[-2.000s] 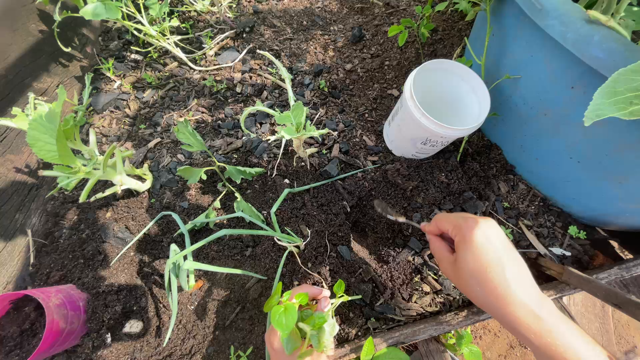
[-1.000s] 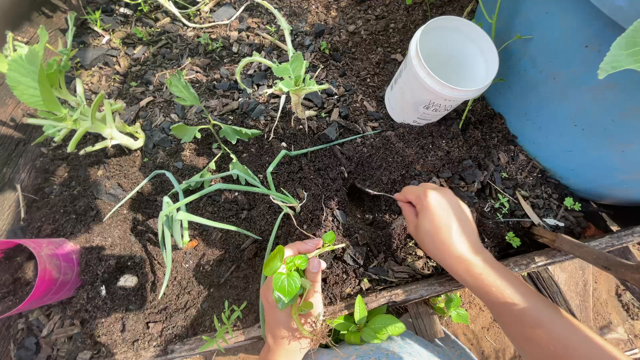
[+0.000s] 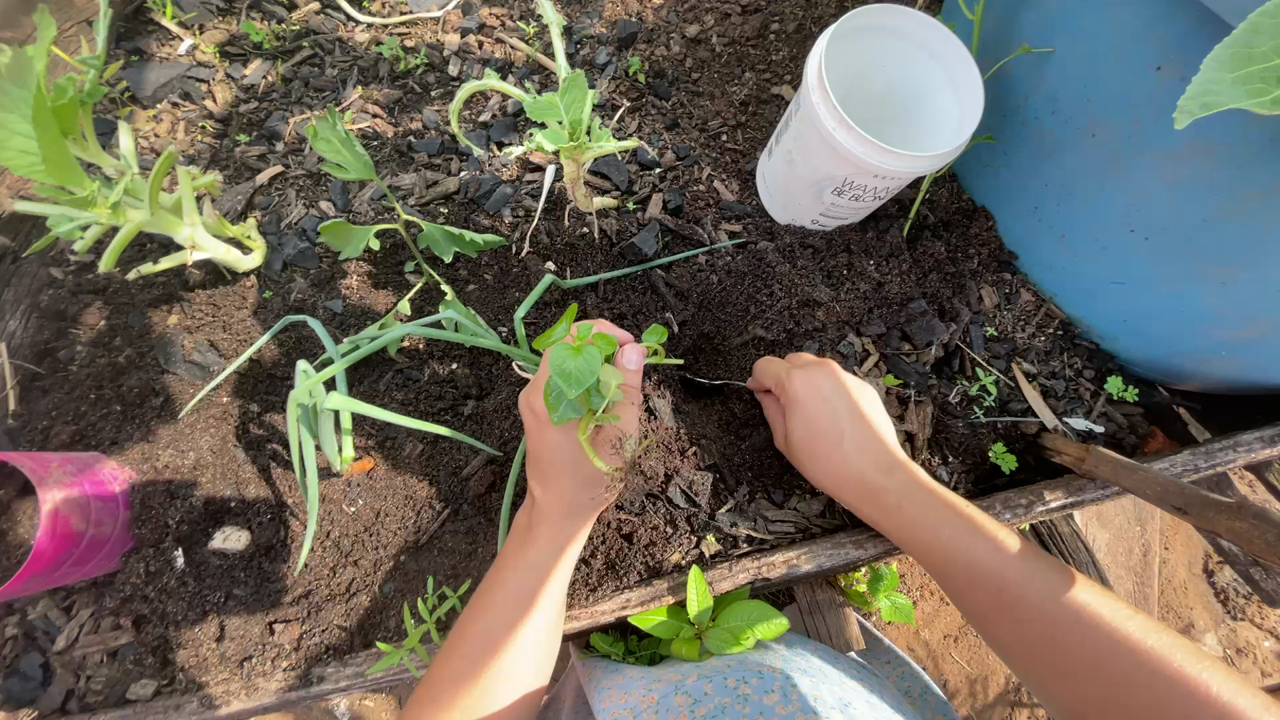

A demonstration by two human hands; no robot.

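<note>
My left hand (image 3: pixel 580 430) is closed around a small leafy seedling (image 3: pixel 580 372), its leaves above the fingers and fine roots with soil by the wrist. To its right, my right hand (image 3: pixel 825 425) grips a metal spoon (image 3: pixel 715 381); the bowl is sunk in dark soil and mostly hidden. Left of the seedling, green onion plants (image 3: pixel 400 335) with bent leaves lie over the soil. Behind them a lobed-leaf seedling (image 3: pixel 415 235) leans. A cut-back leafy plant (image 3: pixel 570 140) stands further back.
A white plastic tub (image 3: pixel 800 165) stands behind my hands, beside a large blue container (image 3: pixel 1130 200). At left are a pink pot (image 3: pixel 85 515) and a trimmed leafy plant (image 3: pixel 150 205). A wooden edge (image 3: pixel 780 565) runs along the front, with a stick (image 3: pixel 1170 490) at right.
My left hand has moved up and in beside the spoon with the seedling. The spoon was above the soil two seconds ago; its bowl is now in it.
</note>
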